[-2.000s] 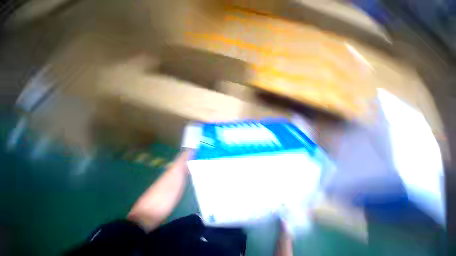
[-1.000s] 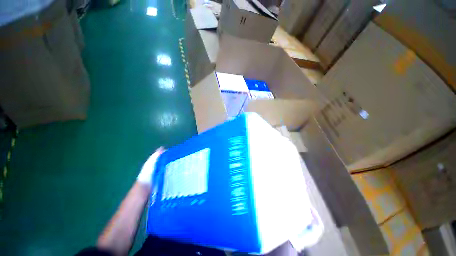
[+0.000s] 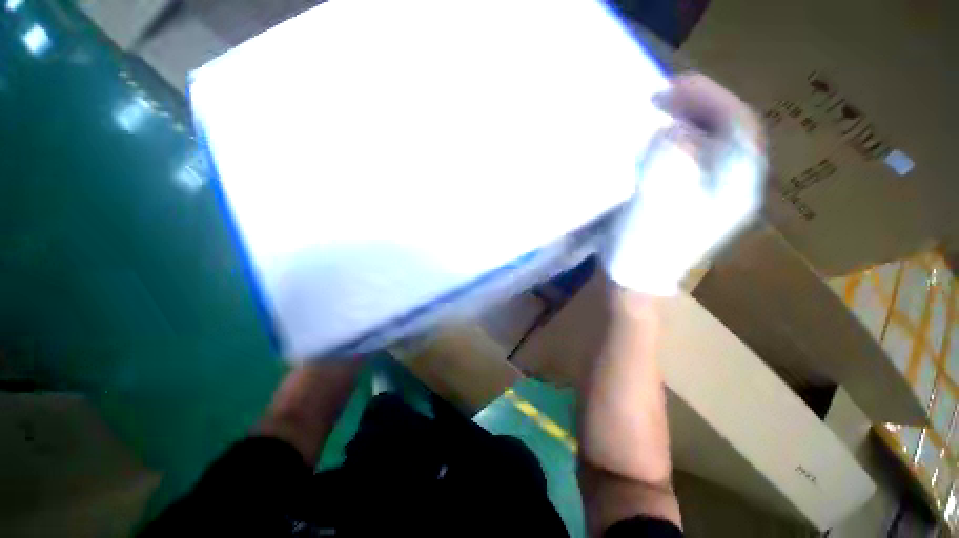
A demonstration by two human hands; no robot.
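A product box [image 3: 431, 158] with a plain white face and blue edges fills the upper middle of the view, held up and tilted. My right hand [image 3: 689, 189], in a white glove with bare fingertips, grips its right edge. My left forearm reaches up to the box's lower left corner; my left hand is hidden behind or under the box. Below the box, an open brown shipping carton [image 3: 589, 326] shows partly, with a bit of blue inside.
Carton flaps [image 3: 757, 399] stand out at lower right. A large brown carton with dark print and a white label [image 3: 841, 137] is at upper right. Orange-taped cartons [image 3: 904, 315] are at the right edge. Green floor [image 3: 105, 252] with yellow-black tape lies left and below.
The box has turned from its blue printed side to its plain white face and moved up in view. My right hand now shows on its right edge. The view has shifted over the cartons.
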